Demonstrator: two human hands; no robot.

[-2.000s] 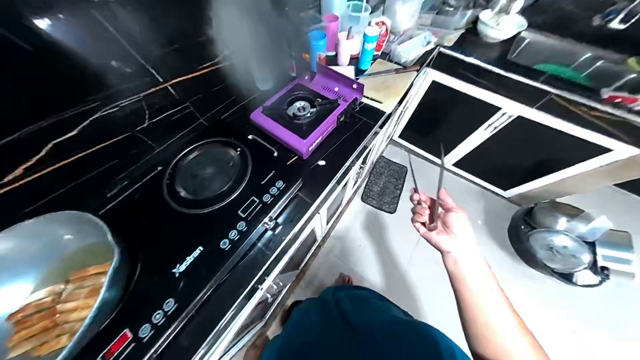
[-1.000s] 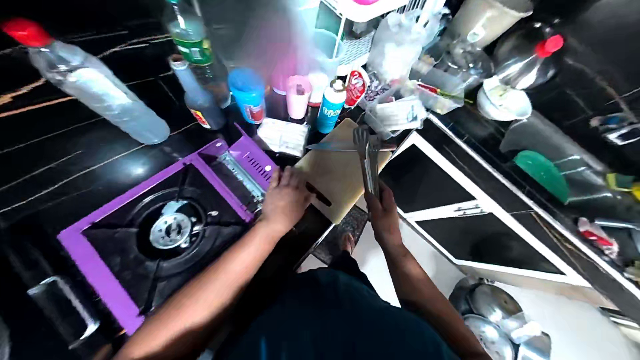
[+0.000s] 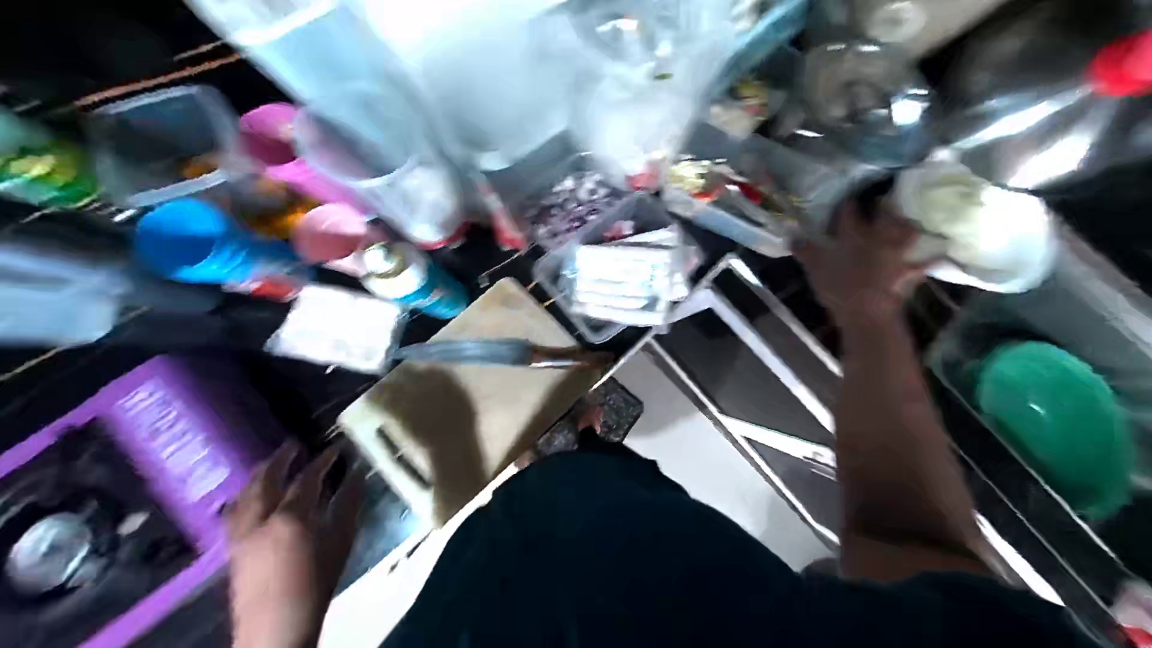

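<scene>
My left hand [image 3: 292, 522] rests at the right edge of the purple portable gas stove [image 3: 166, 432], fingers apart and nothing seen in it. Over at the right, my right hand [image 3: 859, 256] reaches beside a white bowl [image 3: 981, 229] with pale contents; blur hides whether its fingers grip anything. A cutting board [image 3: 513, 396] lies between the hands at the counter's edge. Across its upper part lies a knife [image 3: 486, 352].
Behind the board stand a blue cup [image 3: 193, 243], a pink cup [image 3: 333, 234], a blue-and-white can [image 3: 414, 279] and a clear plastic container [image 3: 621, 279]. A green basin [image 3: 1053, 414] sits in the sink at the right. White-framed cabinet doors [image 3: 747, 387] are below.
The tongs seen in my right hand earlier are no longer there. That hand has moved right to the bowl. The view has shifted strongly toward the counter's corner.
</scene>
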